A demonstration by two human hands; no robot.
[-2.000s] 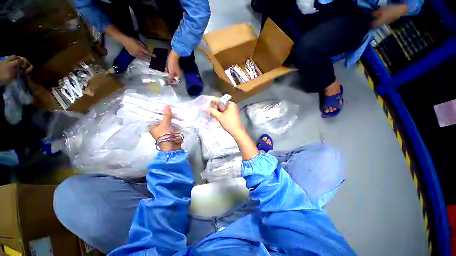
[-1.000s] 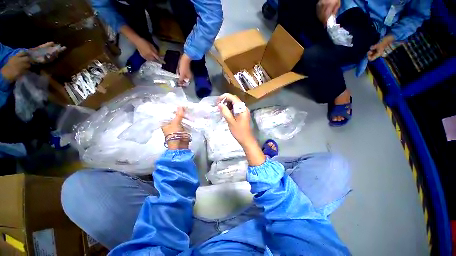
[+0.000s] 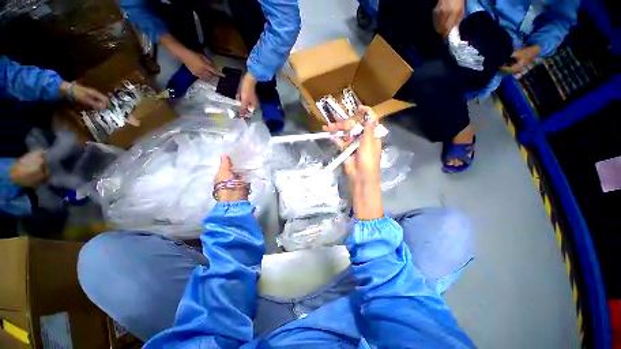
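Note:
My right hand is raised in front of the open carton and grips white strip parts. One strip points left, another slants down toward the packs. My left hand, thumb up, holds a clear poly bag at the right side of the large plastic heap; its fingers are hidden by the plastic. Clear inner packs of white parts lie between my legs, above a smooth pale pad.
The open carton ahead holds white parts. Another carton at upper left also holds them. A clear bag lies right of my right hand. Co-workers' hands are ahead and at both sides. A brown carton stands lower left.
My right hand has moved right and up, away from my left, and strips now show clear of the plastic. At left, a co-worker's hand has reached into the carton.

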